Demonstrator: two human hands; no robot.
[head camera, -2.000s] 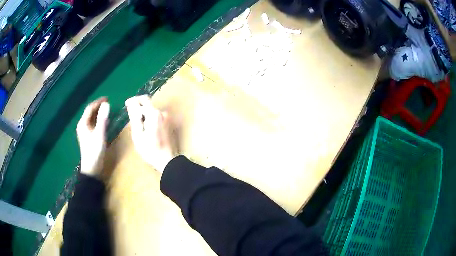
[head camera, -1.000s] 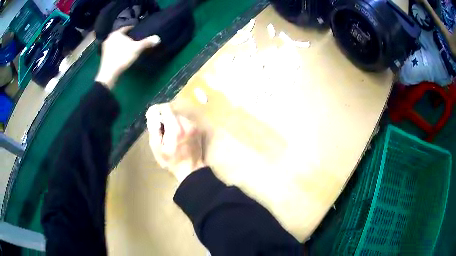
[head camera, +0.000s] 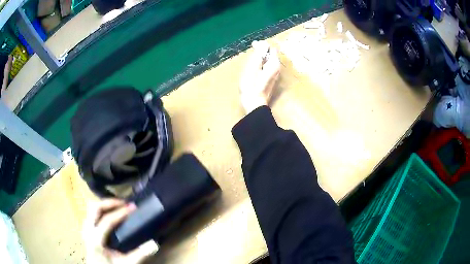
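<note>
My left hand (head camera: 111, 229) is at the lower left, slightly blurred, and grips the end of the black base (head camera: 175, 198) of a fan. The round fan head (head camera: 121, 142), with grey blades showing, lies toward the belt, over the bench's edge. My right hand (head camera: 260, 72) is near the belt edge of the bench, left of the pile of loose white strips (head camera: 330, 51). Its fingers are curled, and I cannot tell whether a strip is between them.
The green conveyor belt (head camera: 206, 38) runs behind the cardboard-covered bench (head camera: 361, 139). Black fans (head camera: 412, 51) stand at the far right. A green crate (head camera: 412, 216) and a red plastic item (head camera: 448, 154) are at lower right. White metal posts (head camera: 31, 139) are at left.
My left hand has brought a black fan from the belt to the left part of the bench. My right hand has moved toward the white strips. The view has shifted left.
</note>
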